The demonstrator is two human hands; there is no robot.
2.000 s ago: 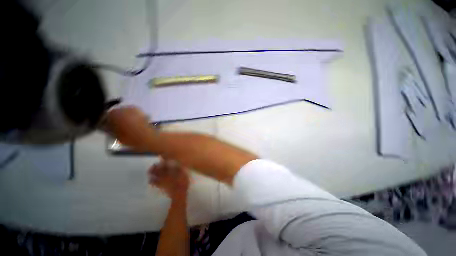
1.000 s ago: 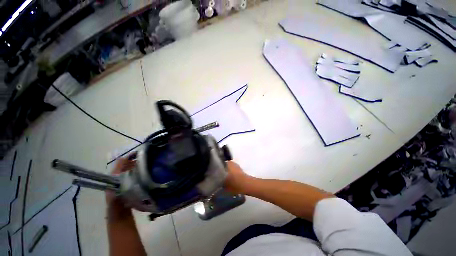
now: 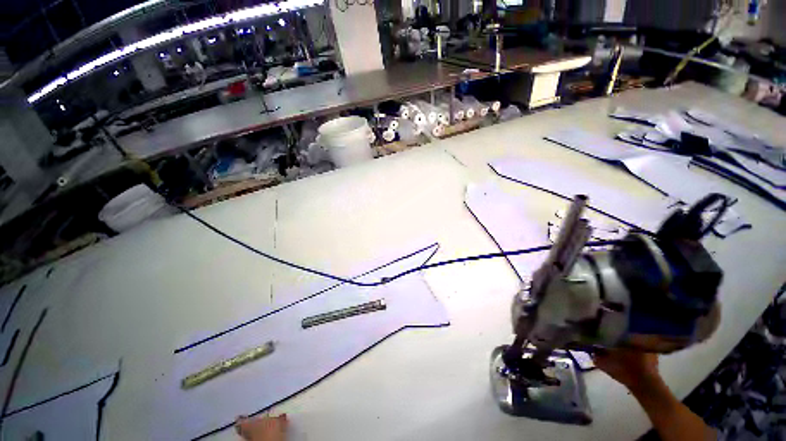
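The blue and silver straight knife cutting machine [image 3: 625, 293] stands tilted at the right, its flat grey base plate [image 3: 541, 389] on the table. My right hand [image 3: 629, 363] is under the motor body and holds the machine; its fingers are partly hidden. A large white-topped cut piece [image 3: 345, 344] with dark edges lies at centre left. A gold weight [image 3: 228, 364] and a silver-grey weight [image 3: 344, 313] lie on it. My left hand [image 3: 263, 426] is at the lower picture edge, by the piece's near edge, partly cut off; its grip cannot be told.
A black power cable [image 3: 258, 251] crosses the table [image 3: 362, 202] to the machine. Other cut pieces [image 3: 569, 194] lie behind the machine and at the far right, with more at the left. White buckets [image 3: 346, 138] stand beyond the far edge. Scraps [image 3: 750, 379] are heaped at lower right.
The view has tilted up. The machine has moved from the middle, over the large piece, to the right. My left hand has let go of the machine; my right hand still holds it.
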